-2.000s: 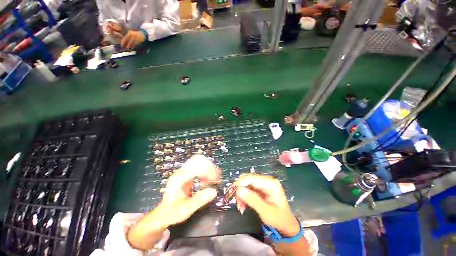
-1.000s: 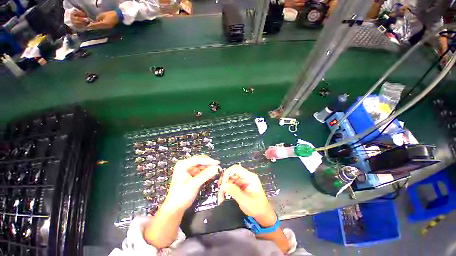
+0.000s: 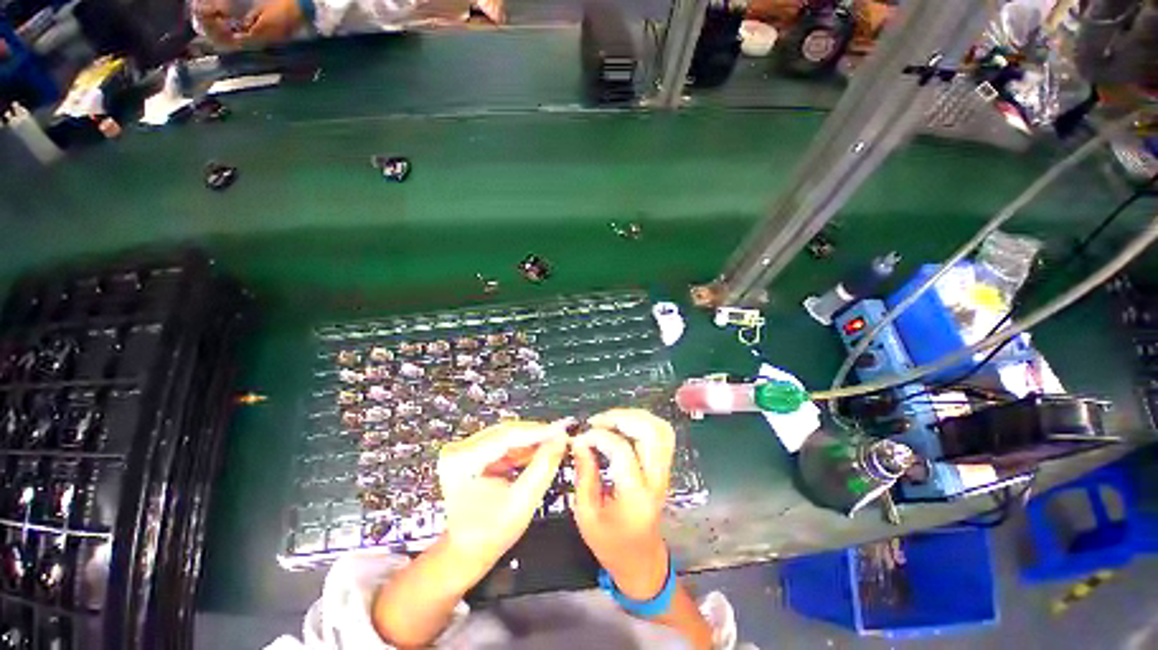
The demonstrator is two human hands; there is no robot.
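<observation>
My left hand (image 3: 493,489) and my right hand (image 3: 625,489) meet at the fingertips over the near part of the clear blister tray (image 3: 597,337). A tiny dark subassembly (image 3: 575,429) is pinched between them; its details are hidden by the fingers. The tray holds rows of small metallic parts (image 3: 413,396) at its left and middle. A blue band (image 3: 644,592) is on my right wrist. The syringe (image 3: 714,396), with a pink section and green adapter (image 3: 780,396), lies right of the tray, partly on white paper (image 3: 794,425).
Black trays (image 3: 121,444) are stacked at left. Several subassemblies (image 3: 535,267) lie on the green belt (image 3: 305,222). A metal post (image 3: 838,159) slants up behind the syringe. A blue dispenser box (image 3: 876,362), a round dark holder (image 3: 845,467) and an air hose (image 3: 991,337) are at right. A person's hand (image 3: 260,22) is opposite.
My hands, apart two seconds ago, have come together at the fingertips around the small piece. The view has shifted, so the tray and syringe appear further left than in the first frame.
</observation>
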